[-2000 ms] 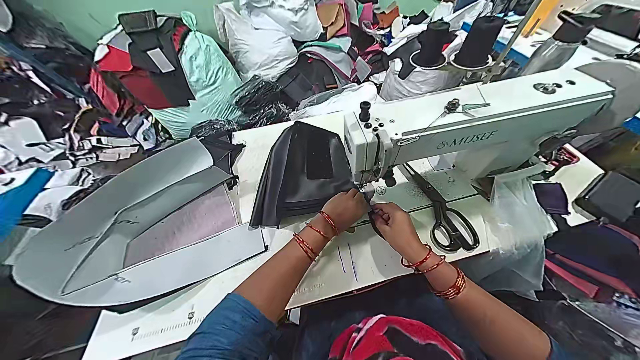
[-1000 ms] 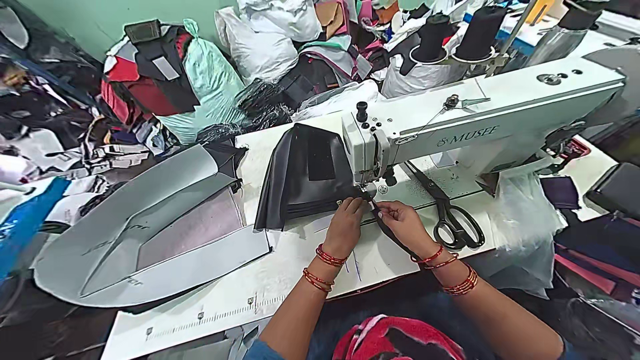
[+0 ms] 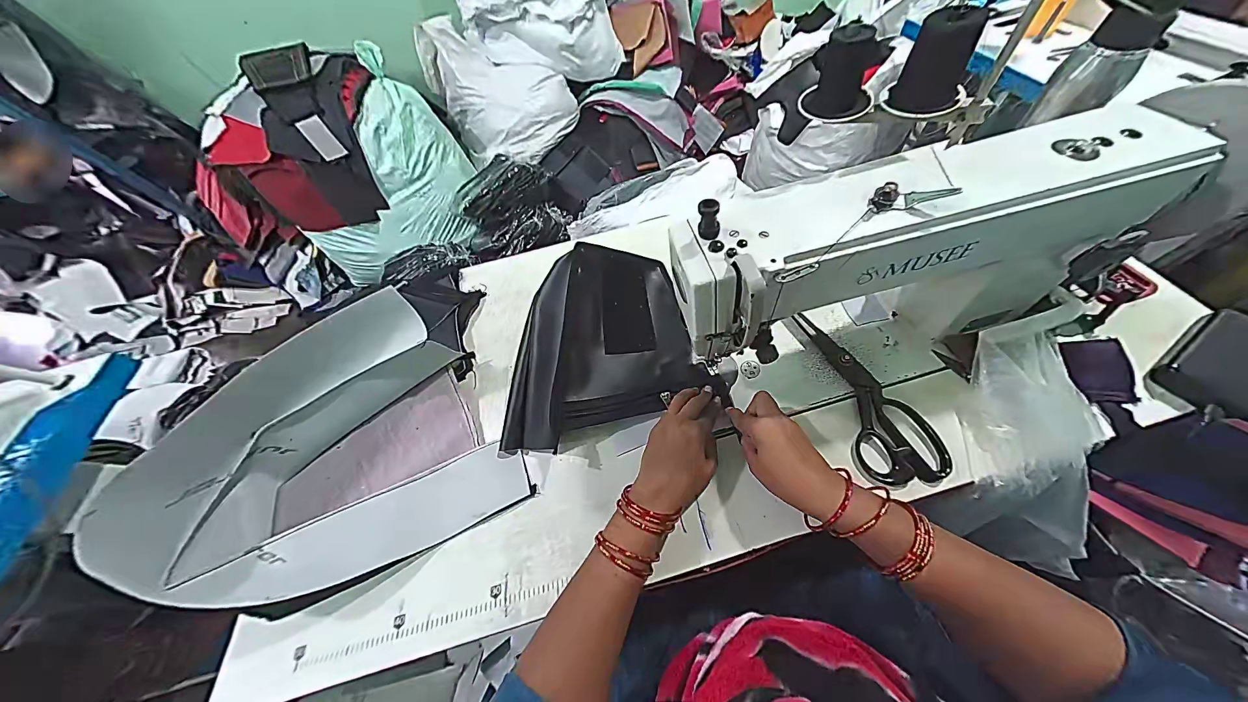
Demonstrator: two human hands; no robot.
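Note:
Under the needle area of a white Musee sewing machine (image 3: pixel 936 244) lies a black piece of leather-like material (image 3: pixel 585 361) with a darker rectangular patch. My left hand (image 3: pixel 682 448) rests on its near right edge, fingertips just before the presser foot (image 3: pixel 720 370). Close by on the right, my right hand (image 3: pixel 775 444) pinches a narrow black strip at the same edge; the strip is mostly hidden by my fingers. Black-handled scissors (image 3: pixel 882 419) lie on the machine bed, right of my right hand.
A large grey curved panel (image 3: pixel 361 526) lies at the left of the table, above a printed ruler scale (image 3: pixel 429 619). Black thread cones (image 3: pixel 936 63) stand behind the machine. Sacks (image 3: pixel 409 146) and fabric scraps fill the back. A clear plastic bag (image 3: pixel 1033 429) hangs at the right.
One second ago a longer black strip showed below my right hand; now my fingers cover most of it. My left hand has turned and its fingers are bent more at the material's edge.

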